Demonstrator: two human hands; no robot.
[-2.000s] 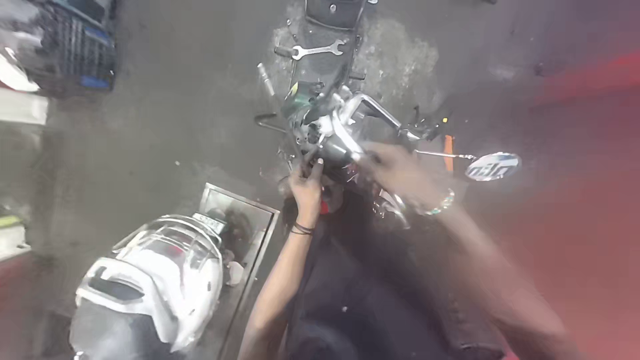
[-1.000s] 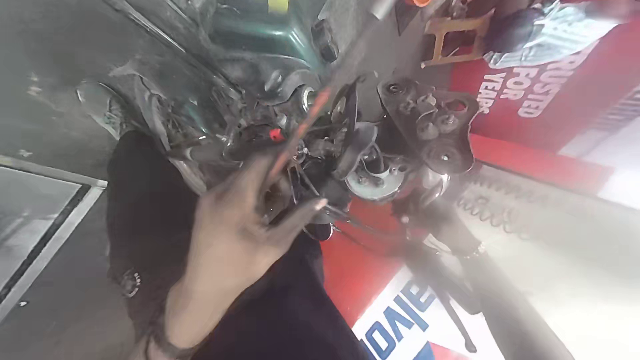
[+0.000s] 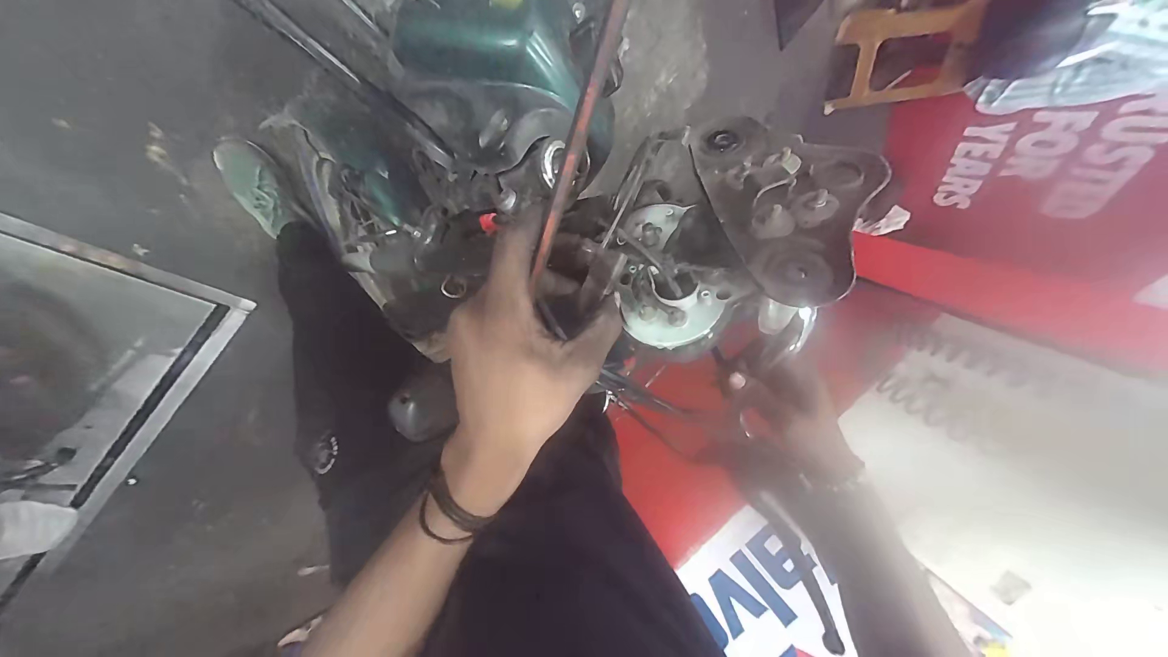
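My left hand reaches into the front of a motorcycle, its thumb and fingers around a dark part among the cables near the steering head; what they grip is partly hidden. A long rust-red metal bar passes over its fingertips. Right of it are the round pale gauge housings and a dark instrument bracket. My right hand, blurred, is below the bracket, by a chrome part and a dark cable or lever; its grip is unclear. The green fuel tank is at the top.
A metal-framed glass case stands at the left. At the upper right are a yellow-brown stool and part of a person in light patterned clothing. A red panel with white writing runs along the right side. My shoe is at the upper left.
The view has swung and closed in on the motorcycle's front since two seconds ago. My hands, close together then, are now apart. My left hand has stayed among the cables over the last second.
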